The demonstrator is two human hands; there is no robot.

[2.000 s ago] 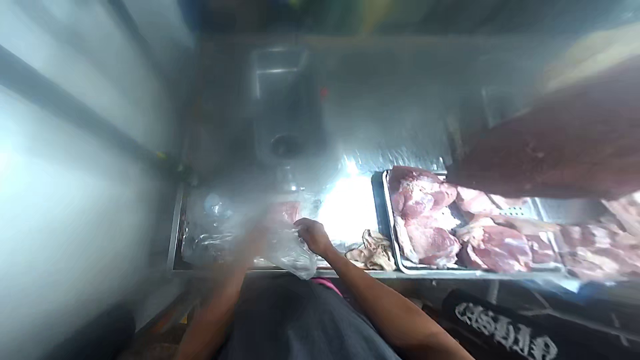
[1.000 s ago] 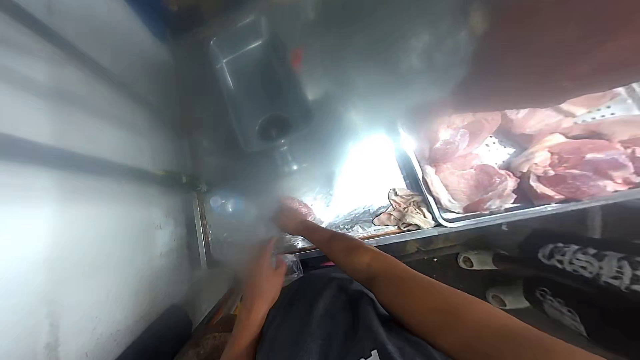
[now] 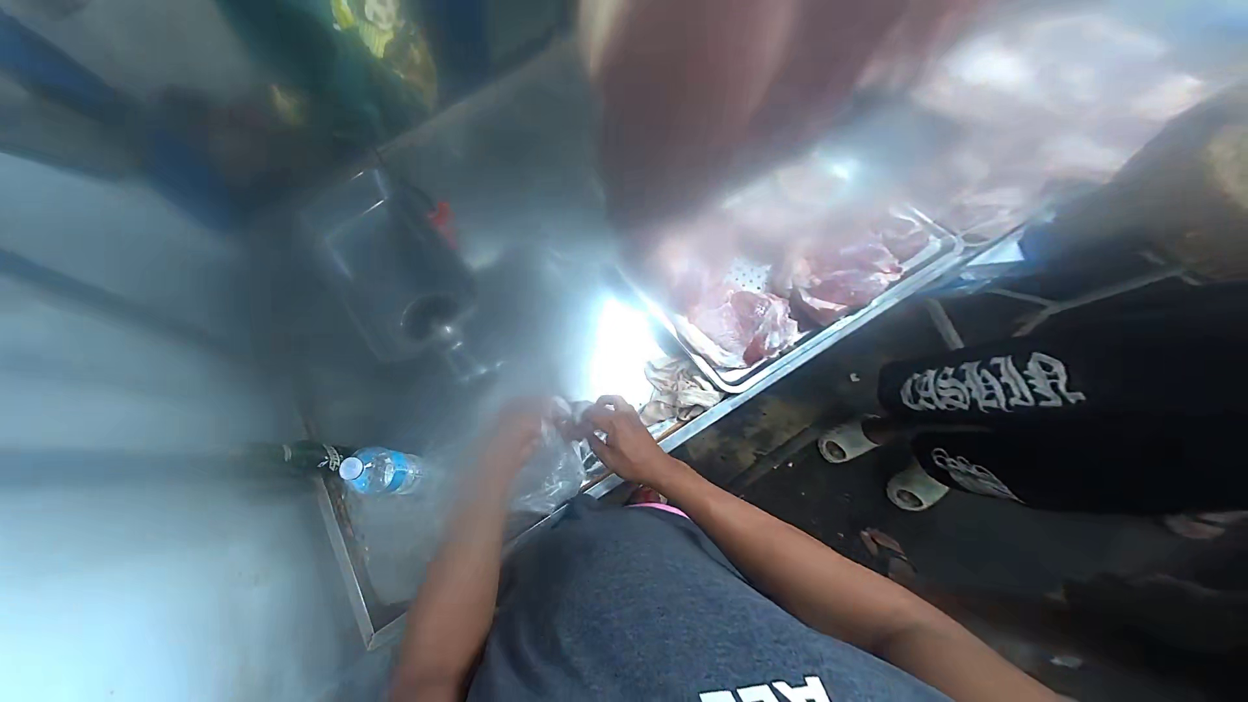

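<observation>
In the head view both my hands meet at a clear plastic bag (image 3: 551, 476) near the table's front edge. My right hand (image 3: 616, 437) pinches the bag's gathered top between thumb and fingers. Blurred by haze, my left hand (image 3: 517, 429) is at the bag's other side; its fingers cannot be made out. The bag hangs down below both hands, close to my shirt. Just right of my right hand lies a crumpled pale cloth (image 3: 680, 388). Beyond it, raw meat pieces (image 3: 746, 327) lie in a metal tray (image 3: 731, 383).
A large piece of meat (image 3: 702, 88), blurred, hangs close at the top. A clear plastic container (image 3: 390, 263) is at the back left. At the left are a water bottle (image 3: 383, 471) and a dark bottle (image 3: 312, 455). Another person's legs in black trousers (image 3: 1053, 429) are at the right.
A second ago my left hand was lower and apart from my right; now they are together at the bag. The view has turned.
</observation>
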